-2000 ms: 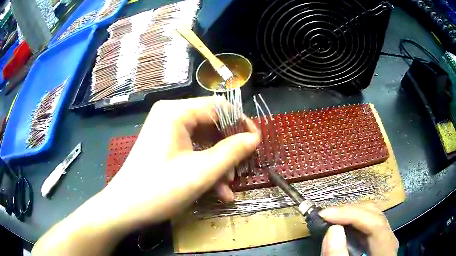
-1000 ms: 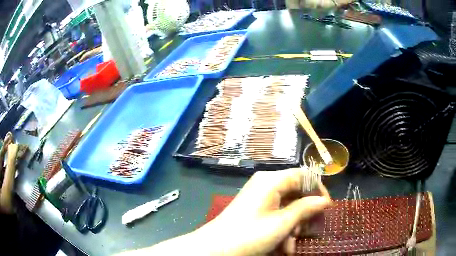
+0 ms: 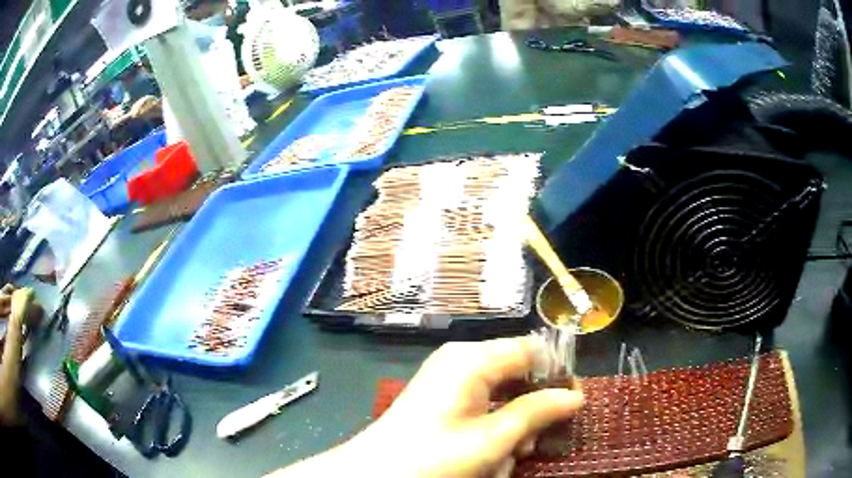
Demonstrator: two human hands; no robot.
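Note:
My left hand [image 3: 476, 411], at bottom centre, is closed on a bunch of thin pale leaded components [image 3: 557, 359] held upright over the dark-red holder board [image 3: 668, 415]. A few thin sticks [image 3: 632, 359] stand at the board's back edge, right of the hand. The soldering iron [image 3: 747, 406] points upward across the board's right part, its dark handle cut off by the bottom edge. My right hand is out of the picture.
Behind the board are a flux pot [image 3: 605, 291] with a brush [image 3: 559, 266], a black parts tray [image 3: 420, 322] and a fan [image 3: 724, 252]. Left are blue trays [image 3: 234, 219], a utility knife [image 3: 268, 405] and scissors [image 3: 161, 420]. A person's hand [image 3: 17, 308] shows at far left.
The view has swung left and up, showing more bench. My right hand has left the picture, and the iron has moved from beside my left hand to the board's right part. My left hand still holds the bunch.

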